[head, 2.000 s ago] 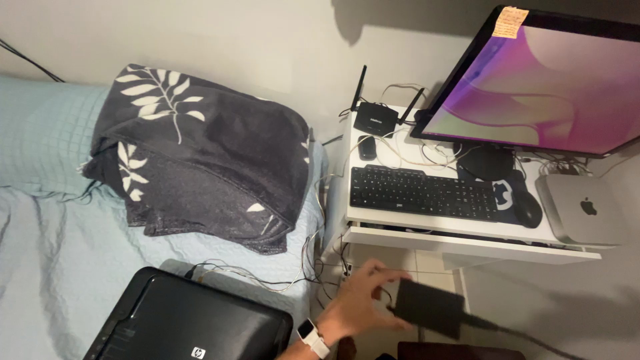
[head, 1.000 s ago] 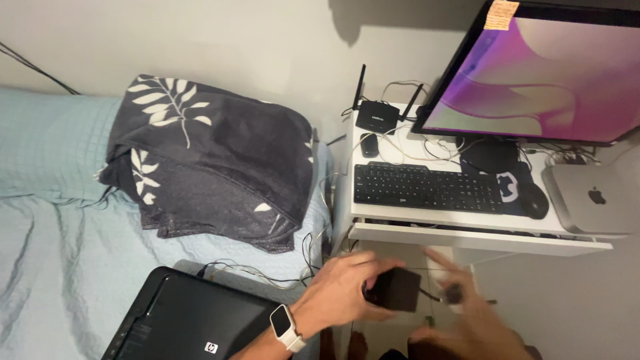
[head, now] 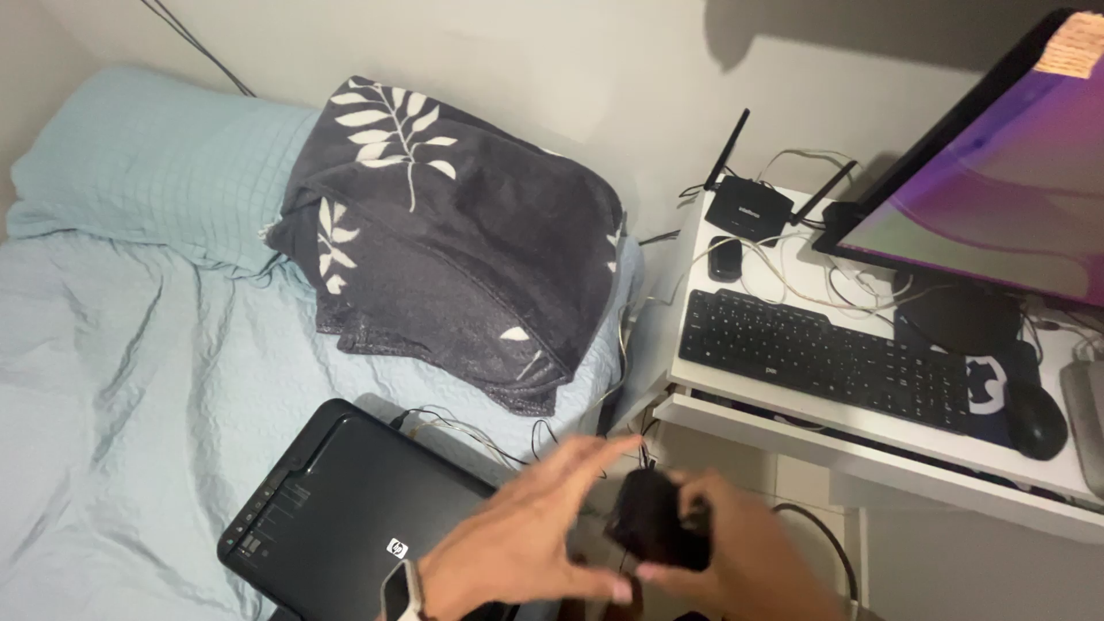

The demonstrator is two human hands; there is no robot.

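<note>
A black power adapter (head: 651, 516), blurred by motion, is in the grip of my right hand (head: 750, 552). Just left of it is my left hand (head: 526, 535), its thumb and fingers spread apart and a watch with a pale band on the wrist. A black cable (head: 828, 543) curves over the floor to the right of my right hand. Under and beside my left forearm lies a black HP printer (head: 362, 509) on the bed, with cables running from its back edge.
A white desk (head: 681, 366) with its drawer (head: 776, 440) partly out holds a router (head: 749, 207), a keyboard (head: 819, 354), a mouse (head: 1037, 420) and a monitor (head: 992, 172). A folded dark blanket (head: 483, 250) and a pillow (head: 172, 164) are on the bed (head: 95, 388).
Two seconds ago my left hand held the adapter alone. My right hand has since come in and now grips it, while my left hand has let go and spread its fingers.
</note>
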